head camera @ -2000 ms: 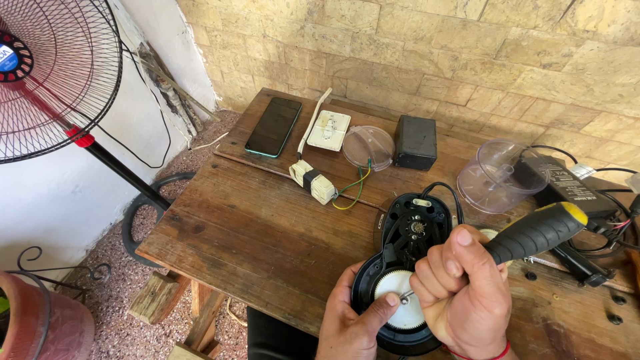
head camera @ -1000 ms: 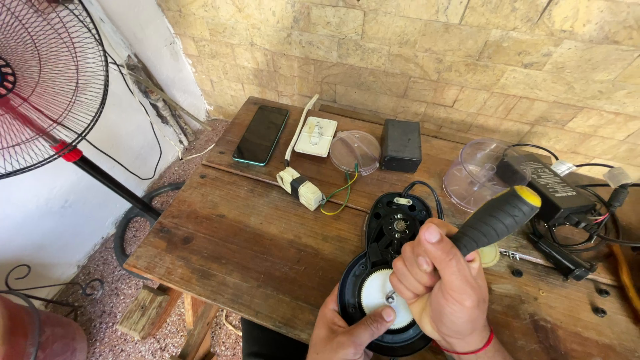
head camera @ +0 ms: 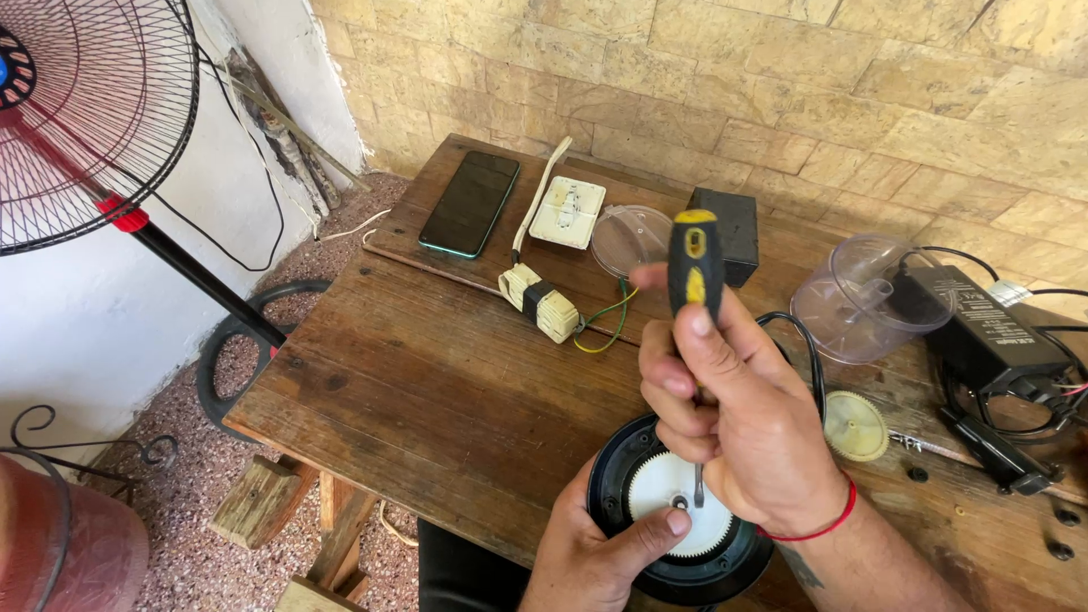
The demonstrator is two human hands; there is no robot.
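My right hand (head camera: 739, 408) grips a black and yellow flat-blade screwdriver (head camera: 697, 263), handle up. Its blade tip points down over a white plastic gear (head camera: 705, 531), just right of the gear's hub; whether it touches cannot be told. The gear sits in a round black appliance housing (head camera: 616, 459). My left hand (head camera: 603, 544) holds that housing by its left side, thumb on the gear near the hub. The upper part of the housing is hidden behind my right hand. A yellowish gear (head camera: 855, 425) lies on the wooden table (head camera: 442, 391) to the right.
Along the back are a smartphone (head camera: 470, 204), a white socket plate (head camera: 568, 212), a taped cream block (head camera: 538, 303) with wires, a clear lid (head camera: 631, 240) and a black box (head camera: 738, 234). Rightward stand a clear plastic bowl (head camera: 858, 297) and a black power adapter (head camera: 990, 331). A fan (head camera: 93, 110) stands left.
The screwdriver has gone from leaning right to nearly upright, and its blade now shows away from the hub. My left hand still holds the housing.
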